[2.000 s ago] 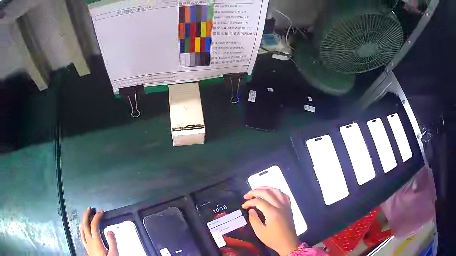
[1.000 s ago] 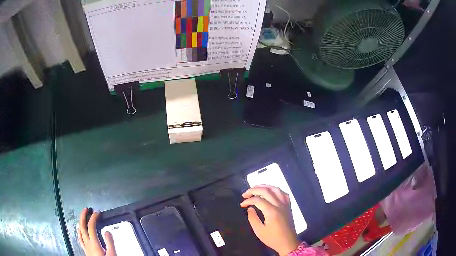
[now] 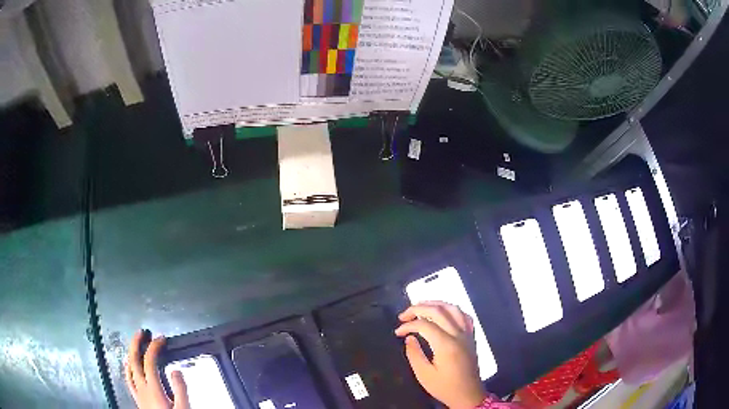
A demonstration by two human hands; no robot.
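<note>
Smartphones lie in slots of black trays along the bench. My left hand (image 3: 152, 375) is at the lower left, fingers apart over the tray edge and beside a white-screen phone (image 3: 198, 385), cut off by the frame's lower edge. A dark phone (image 3: 276, 371) lies next to it. A further dark phone (image 3: 368, 351) with a small white label lies left of my right hand. My right hand (image 3: 438, 343) rests over another white-screen phone (image 3: 472, 319), fingers slightly bent; whether they touch the screen is unclear. Several white-screen phones (image 3: 531, 275) lie in the tray (image 3: 499, 319) at the right.
A white test chart board (image 3: 232, 64) with a color chart (image 3: 329, 48) stands behind. A cream box (image 3: 307, 176) lies before it. Dark phones (image 3: 428, 172) lie near the green fan (image 3: 595, 76). A red basket (image 3: 563, 375) and a person's pink sleeve (image 3: 651, 327) are lower right.
The phone left of my right hand went from a lit screen with a white pop-up box to dark. My hands stay in nearly the same places. The view has shifted slightly.
</note>
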